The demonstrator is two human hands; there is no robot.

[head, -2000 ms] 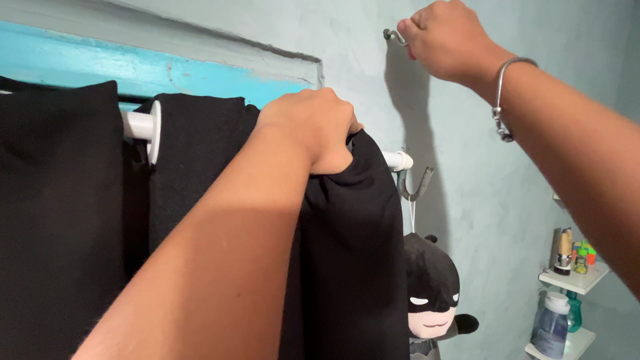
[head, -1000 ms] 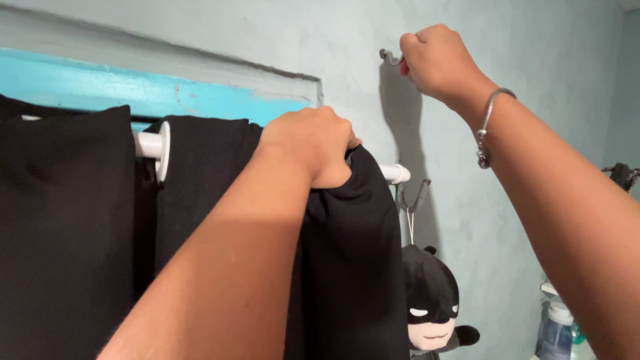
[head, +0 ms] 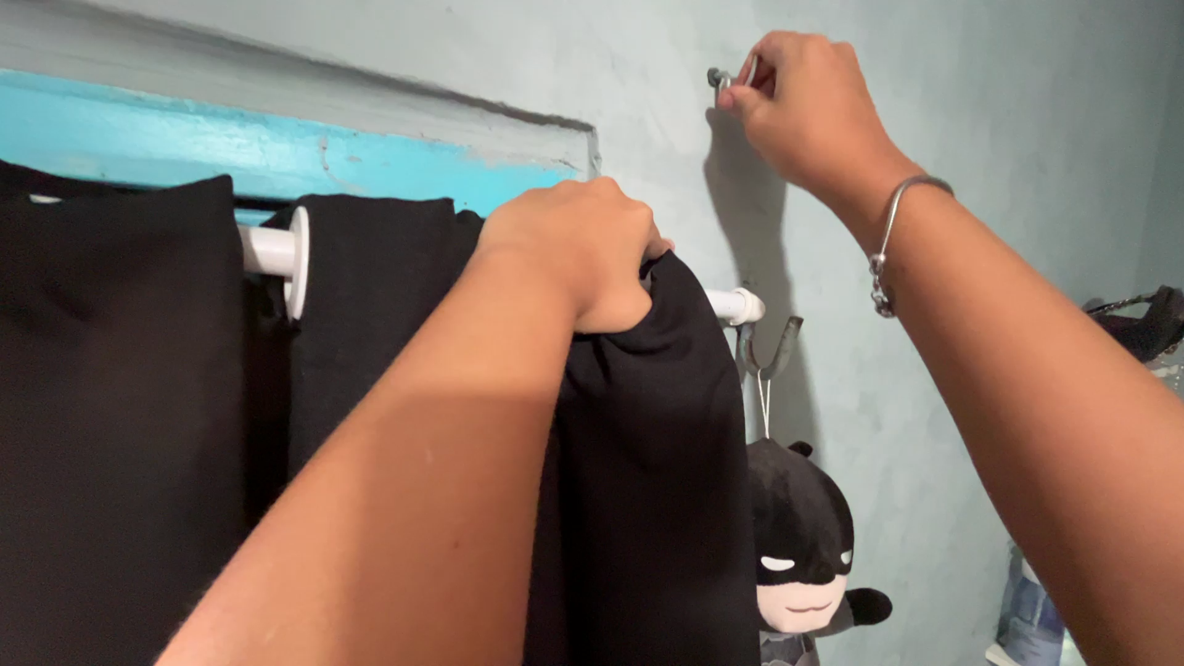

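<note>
My left hand (head: 578, 254) grips the top of a black curtain (head: 647, 444), whose cloth bunches under the fingers. The curtain hangs on a white rod (head: 726, 305), with a white ring (head: 298, 264) showing between its folds. Higher up at the right, my right hand (head: 800, 106), with a silver bracelet on the wrist, pinches a small pale ring or hook between thumb and fingers. It is at a small metal hook (head: 717, 81) fixed in the wall; whether the two are linked I cannot tell.
Below the rod's end, a metal wall hook (head: 772, 351) holds a plush doll (head: 803, 518) in a black mask by a white cord. A turquoise frame (head: 370, 166) runs behind the curtain. A dark item (head: 1142, 324) and a plastic bottle (head: 1031, 615) are at the right.
The fingers of my right hand have shifted at the wall hook, and the pale piece between them now shows. My left hand keeps its grip on the curtain.
</note>
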